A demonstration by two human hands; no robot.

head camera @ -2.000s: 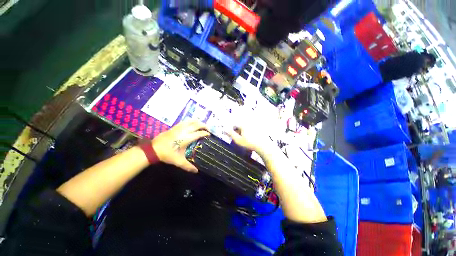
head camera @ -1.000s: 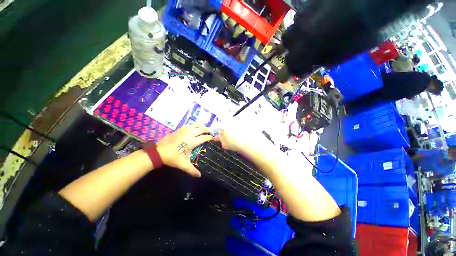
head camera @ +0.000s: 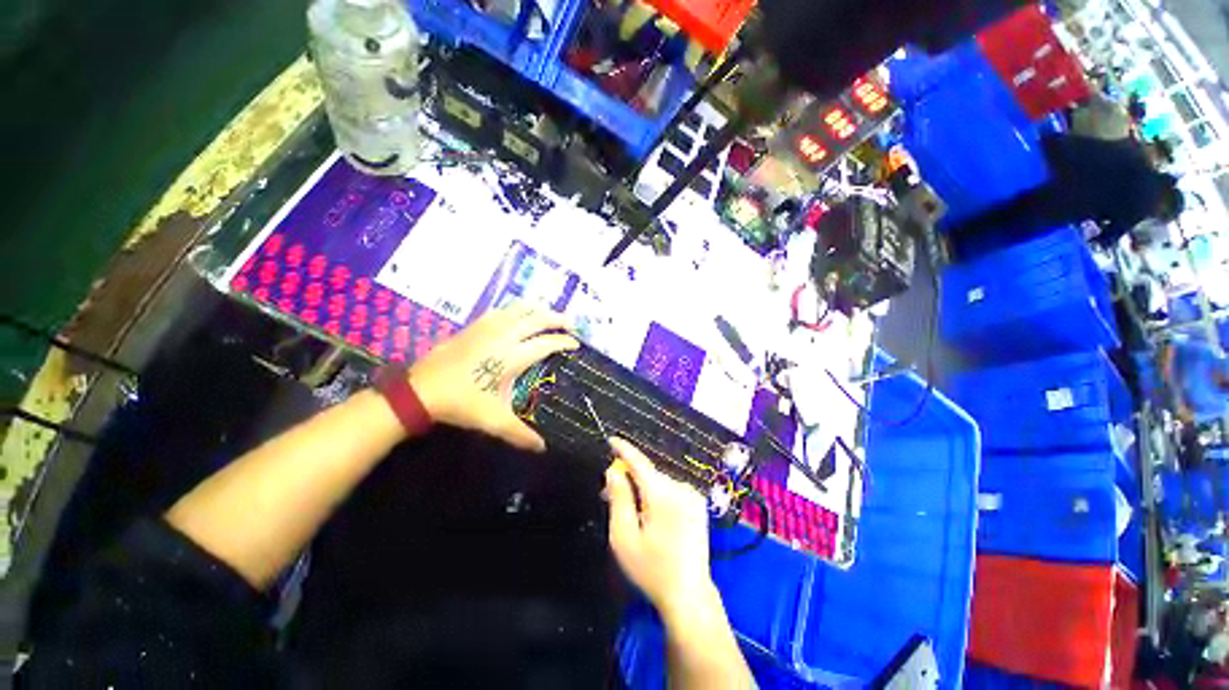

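The open electronic unit (head camera: 634,415) is a flat black slab with thin yellow lines along it, lying tilted across the bench's front edge. My left hand (head camera: 483,380), with a red band at the wrist, grips its green-board end. My right hand (head camera: 656,523) is at the unit's near edge, fingers pinched around a small tool with a thin shaft (head camera: 597,418) that lies over the rows; its handle is mostly hidden. Loose wires (head camera: 735,465) and small white parts show at the unit's right end.
A purple, white and pink mat (head camera: 337,307) lies under the work. A squeeze bottle (head camera: 367,88) stands at back left. A dark hanging tool with a long thin tip (head camera: 681,175) hangs above the bench. A blue crate (head camera: 896,499) stands at right. A person (head camera: 1098,182) is in the background.
My right hand has moved from the unit's far edge to its near edge and now holds the thin tool over the rows. My left hand stays at the green end.
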